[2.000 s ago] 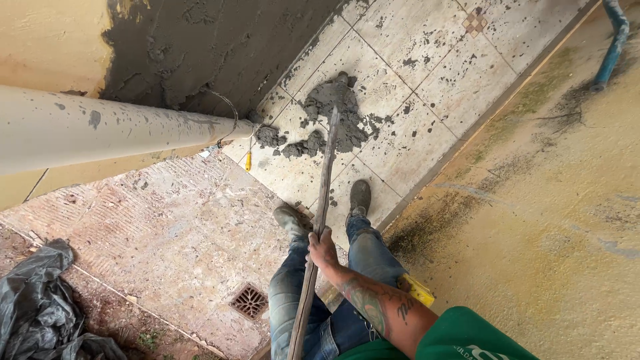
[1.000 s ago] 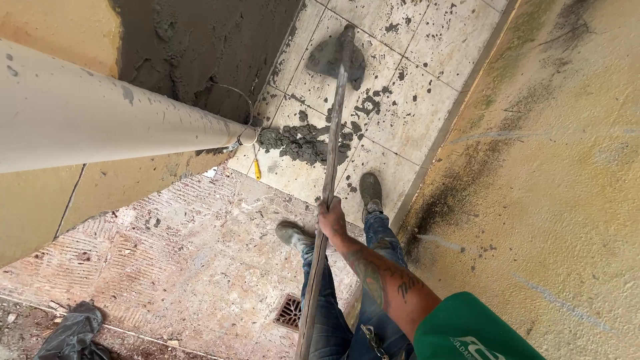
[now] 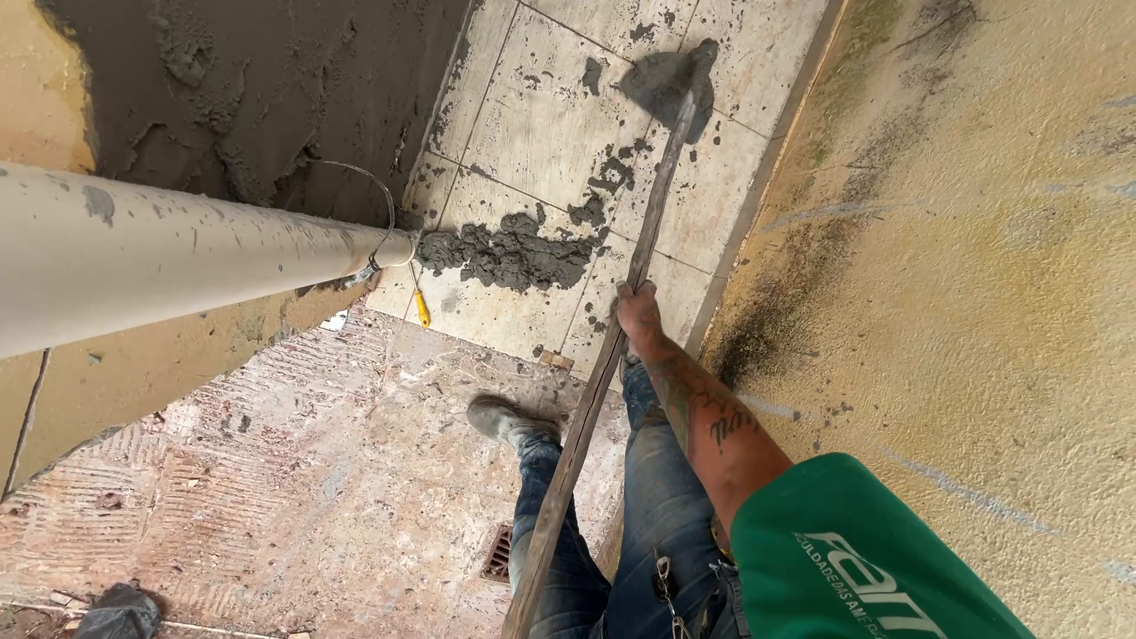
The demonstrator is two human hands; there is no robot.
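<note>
My right hand [image 3: 639, 312] is closed around the long wooden handle [image 3: 658, 209] of a hoe, about midway along its visible length. The mortar-smeared hoe blade [image 3: 658, 87] rests on or just over the pale floor tiles at the top. A lumpy strip of wet grey mortar [image 3: 519, 253] lies on the tiles, left of the handle, reaching to the base of a white pipe [image 3: 204, 253]. Smaller clumps [image 3: 612, 173] trail from it toward the blade. The handle runs down past my legs to the bottom edge. My left hand is out of view.
A yellow-handled tool [image 3: 422, 308] lies near the pipe base, where a thin wire [image 3: 373, 177] loops. Fresh mortar coats the wall [image 3: 266, 80] at upper left; a yellow wall [image 3: 958, 293] borders the right. Below are rough flooring [image 3: 293, 470], a drain grate [image 3: 499, 555] and dark plastic [image 3: 120, 612].
The hoe blade has moved off the mortar pile, up and then right across the tiles. The mortar has changed from a broader heap to a strip beside the pipe. The view has shifted.
</note>
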